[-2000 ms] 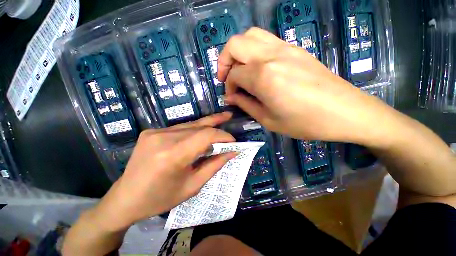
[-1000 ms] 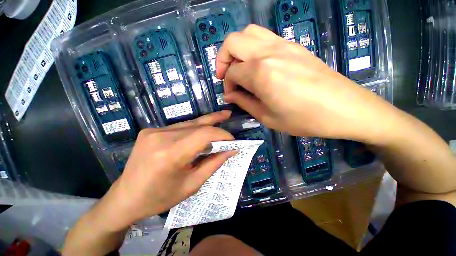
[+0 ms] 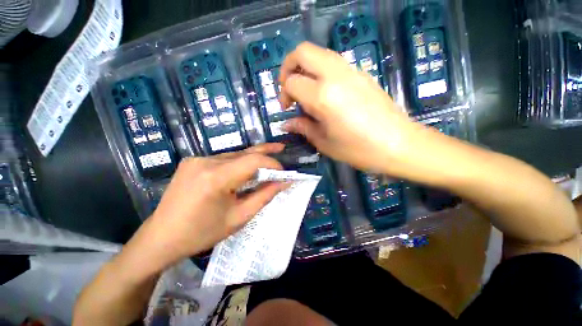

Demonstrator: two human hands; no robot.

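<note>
My left hand [image 3: 214, 194] holds a folded piece of printed label strip [image 3: 265, 232] between thumb and fingers, over the middle of the clear blister tray [image 3: 121, 172]. My right hand [image 3: 344, 108] is over the third phone body [image 3: 269, 57] of the far row, its fingertips beside the battery bay. A white label [image 3: 279, 127] shows at that phone's lower end, partly behind the fingers. Whether the right fingertips hold anything is hidden. Other dark teal phone bodies lie in the pockets; the far-row phone at the left [image 3: 143, 127] has a white label at its lower end.
A long label strip [image 3: 76, 79] lies at the upper left, beside part of a white round object [image 3: 54, 16]. Clear trays [image 3: 555, 76] stand at the right. An open cardboard box [image 3: 427, 261] is below the bench edge. Another tray edge [image 3: 13, 191] shows at the left.
The view has shifted a little. The right hand's fingertips have lifted slightly off the third phone's lower end, and more of its white label shows. The left hand still holds the strip piece.
</note>
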